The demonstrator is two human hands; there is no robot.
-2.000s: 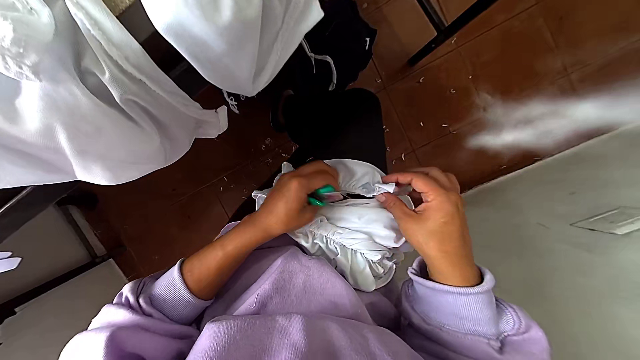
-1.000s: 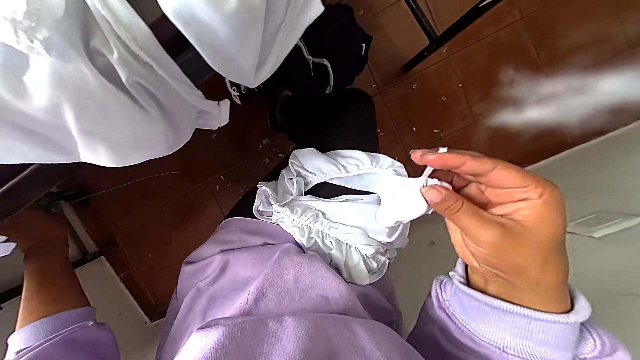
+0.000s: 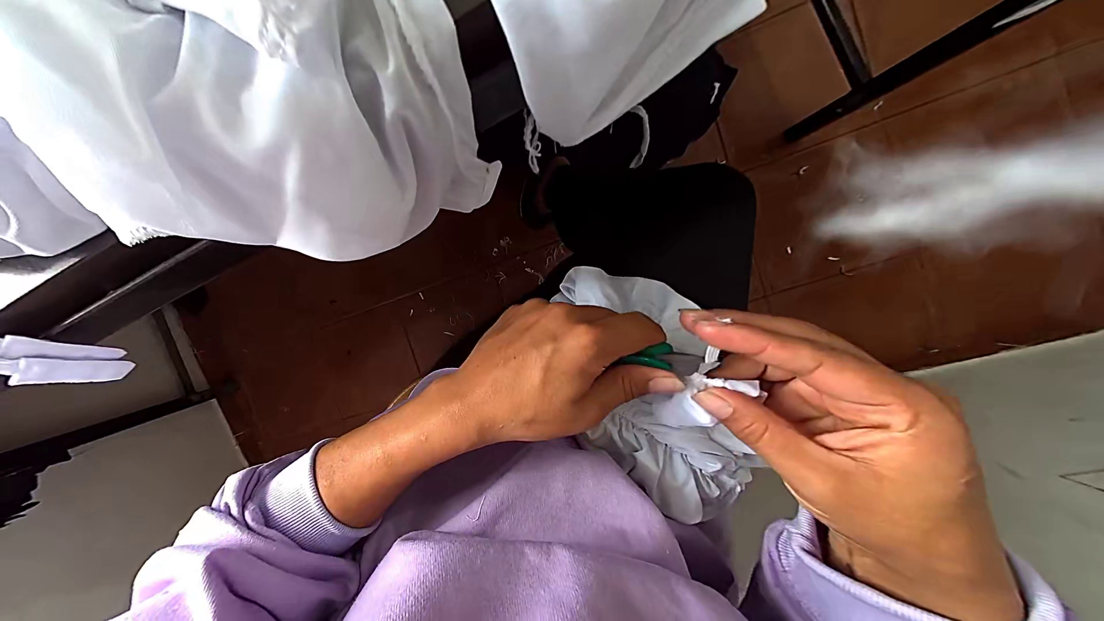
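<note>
Gathered white fabric (image 3: 681, 457) lies bunched on my lap. My left hand (image 3: 561, 371) is closed around a small green-handled cutting tool (image 3: 651, 355), probably scissors or thread snips; its metal part points toward the fabric edge, and most of the tool is hidden by my fingers. My right hand (image 3: 845, 405) pinches a small end of the white fabric between thumb and fingers, just right of the tool. A short narrow white strip (image 3: 710, 358) stands up between the two hands. The fingertips of both hands are almost touching at the fabric.
Large white cloths (image 3: 285, 155) hang over a dark table edge (image 3: 164, 276) at upper left. Folded white strips (image 3: 69, 360) lie at far left. A black bag or cloth (image 3: 664, 121) with white cords is beyond my knee. Thread scraps dot the brown tiled floor (image 3: 362, 345). A black metal frame (image 3: 906, 73) stands upper right.
My left hand was at the far left one second ago and is back at the fabric with the green-handled tool. My right hand still pinches the fabric and has moved lower and inward.
</note>
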